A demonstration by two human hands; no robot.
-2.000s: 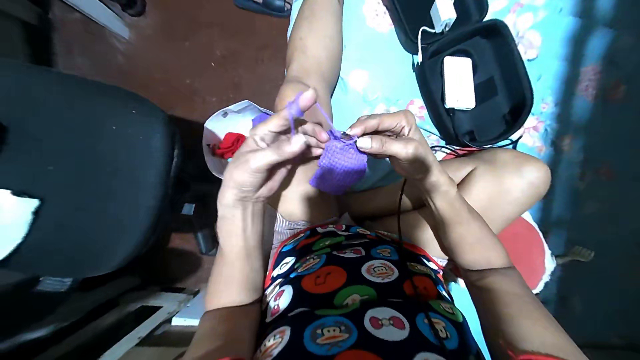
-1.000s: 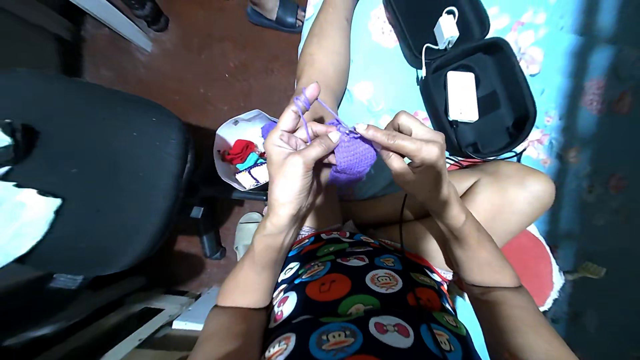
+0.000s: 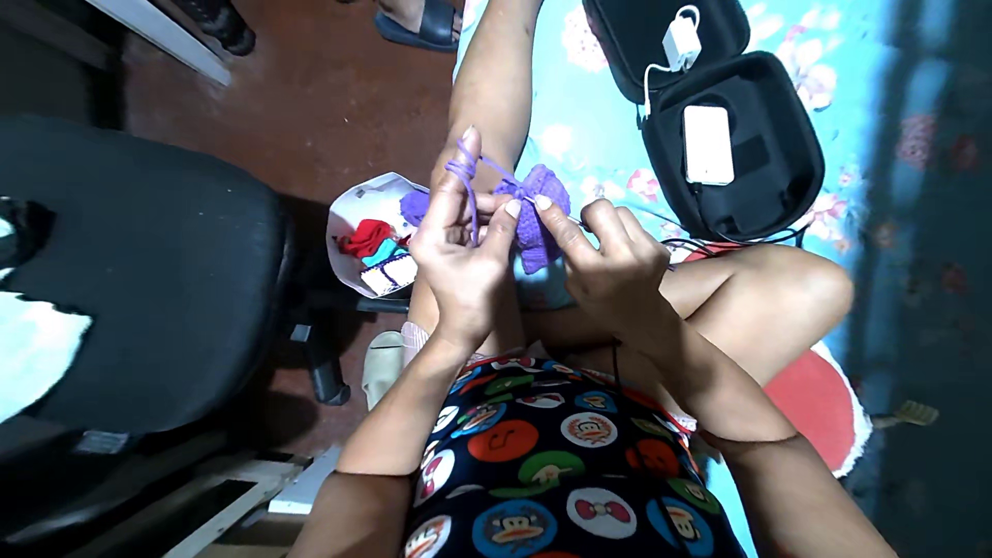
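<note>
My left hand (image 3: 465, 248) pinches the edge of a purple crocheted piece (image 3: 536, 232) between thumb and finger. Purple yarn (image 3: 462, 167) is wound around its raised index finger and runs across to the piece. My right hand (image 3: 612, 248) holds a thin crochet hook (image 3: 575, 221), mostly hidden by the fingers, with its tip at the top edge of the piece. The two hands nearly touch, above my lap. A white container (image 3: 341, 263) left of them holds purple yarn (image 3: 415, 208), red yarn (image 3: 368, 238) and some blue material.
A black chair (image 3: 155, 279) stands at the left. On the floral blue cloth (image 3: 566, 108) at the right lies an open black case (image 3: 810, 170) with a white device (image 3: 708, 145) and a white adapter (image 3: 682, 44). Another person's sandalled foot (image 3: 422, 23) is at the top.
The crocheted piece has turned and now hangs folded below my fingers. My left index finger stays raised with yarn around it.
</note>
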